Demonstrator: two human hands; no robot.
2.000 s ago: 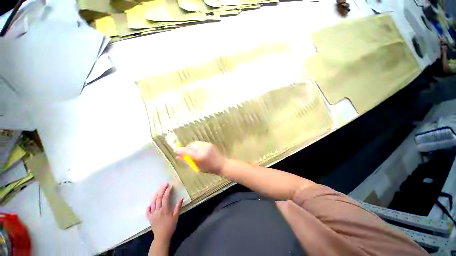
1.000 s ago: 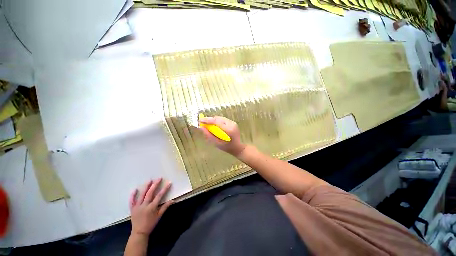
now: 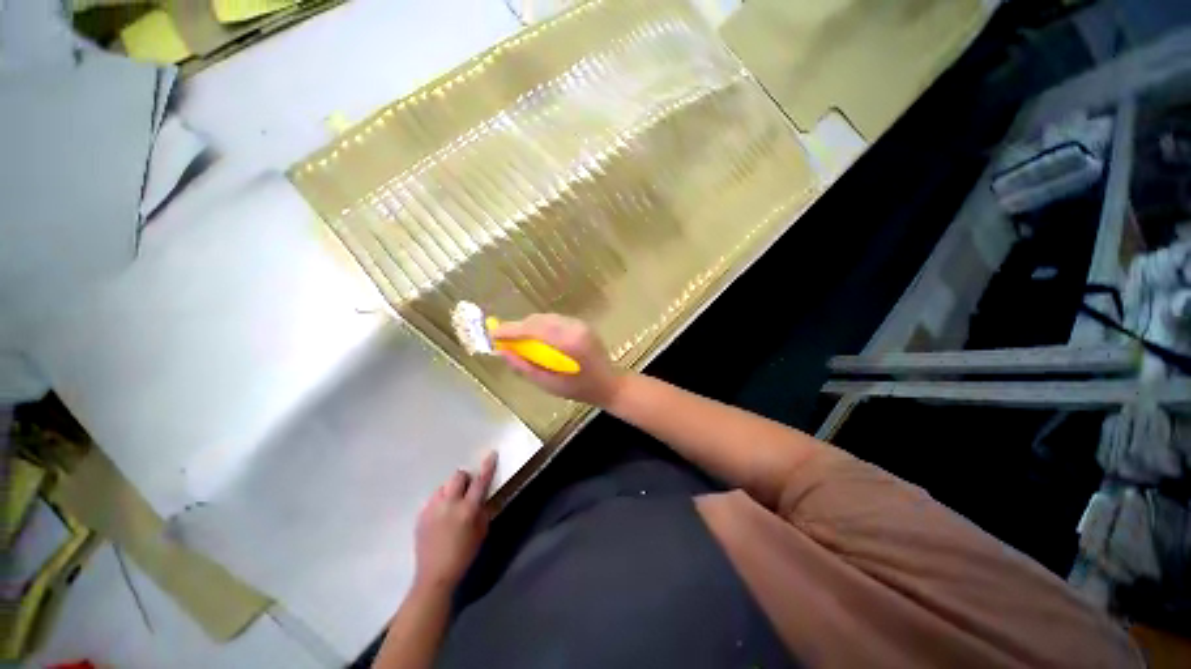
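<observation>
The fanned stack of khaki panels [image 3: 627, 196] lies on the table, with narrow parallel strips showing and a shiny band across the middle. My right hand [image 3: 562, 356] holds the glue brush [image 3: 538, 353] by its yellow handle. Its whitish bristles are over the left end of the stack; whether they touch is hard to tell. My left hand [image 3: 453, 523] rests on the white sheet [image 3: 327, 444] at the table's front edge, left of the stack's near corner, and holds nothing. Its fingers are partly bent.
A further khaki panel stack [image 3: 849, 59] lies at the upper right. Yellow sheets [image 3: 157, 39] show at the top left, cut off by the edge. A khaki strip [image 3: 170, 549] and loose pieces lie at the left. A rack with white bundles [image 3: 1045, 177] stands beyond the table's front edge.
The view has turned and shifted. The brush is now nearer the stack's left edge, lower than the shiny band. My left hand has moved closer to the stack's near corner, its fingers less spread.
</observation>
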